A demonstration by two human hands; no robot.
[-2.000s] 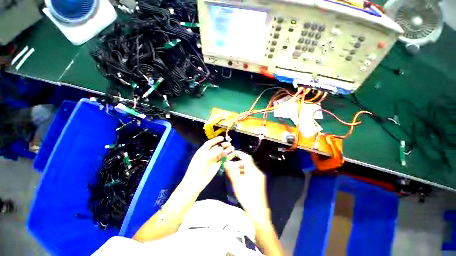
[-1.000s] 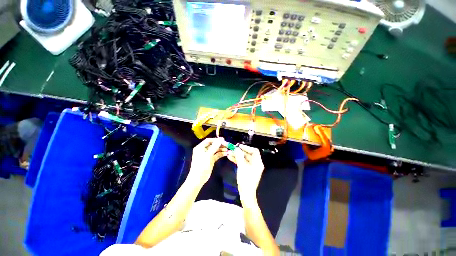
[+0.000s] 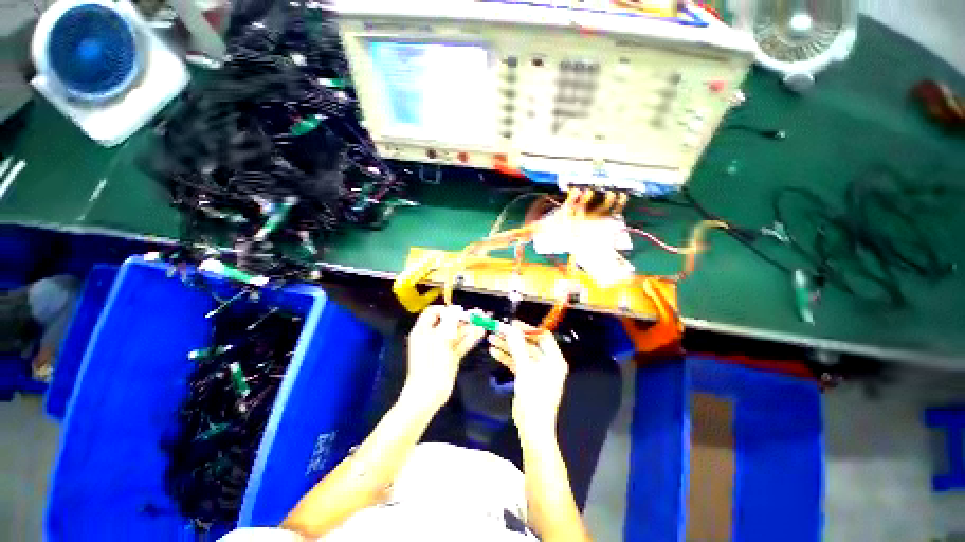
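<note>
My left hand [image 3: 436, 349] and my right hand [image 3: 531, 365] are close together below the yellow-orange fixture strip [image 3: 497, 277]. Both hold a small cable connector with a bright green label [image 3: 485, 321], which lies between their fingertips, the left hand at its left end and the right hand at its right end. Orange test leads [image 3: 449, 277] run from the strip down towards my left fingers. Whether the connector is plugged into a lead is too blurred to tell.
The beige cable tester [image 3: 529, 106] stands behind the strip. Piled black cables [image 3: 265, 138] lie left of it. A large blue bin [image 3: 116, 392] with cables is at left, another blue bin [image 3: 778, 423] at right. Fans [image 3: 93, 53] and loose cables [image 3: 862, 244] are on the bench.
The view has shifted, so the tester and strip sit further left. My hands have moved slightly apart, and the green label now lies level between them.
</note>
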